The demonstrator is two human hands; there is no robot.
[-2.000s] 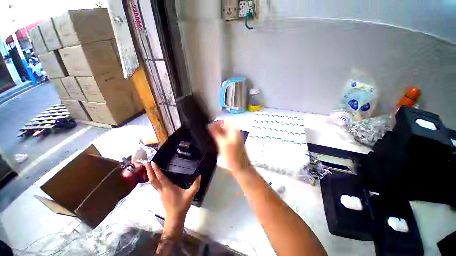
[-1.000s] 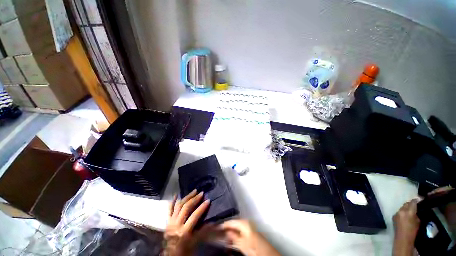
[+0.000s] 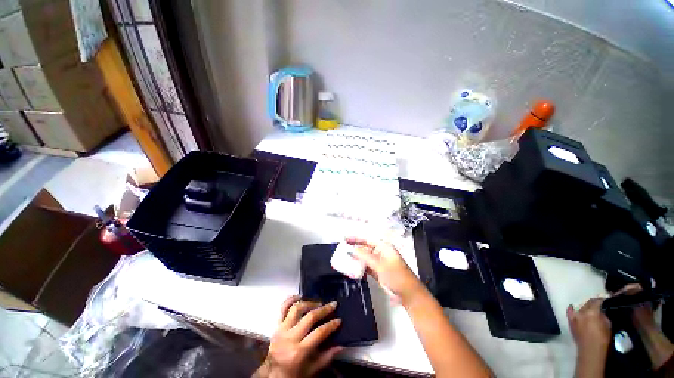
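Observation:
A black box (image 3: 355,317) with a recessed black insert lies on the white table in front of me. My left hand (image 3: 307,336) rests on its lower left part, fingers spread over the insert; whether it grips the box is hard to tell. My right hand (image 3: 380,264) holds a small white item (image 3: 347,260) between thumb and fingers, just above the box's upper part. A deep ribbed stack of black trays (image 3: 203,247) stands at the left. Two black boxes with white items in them, one (image 3: 452,279) beside the other (image 3: 519,310), lie to the right.
White pieces in rows (image 3: 355,177) and a silvery heap (image 3: 411,214) lie mid-table. Along the wall are a kettle (image 3: 293,100), a bottle and an orange-topped bottle (image 3: 536,117). Black boxes are piled (image 3: 528,199) at right. Another person's hands (image 3: 591,328) work at far right.
My right hand has moved up from the near edge and now holds a white item. The black box has shifted right and nearer, with my left hand still at it.

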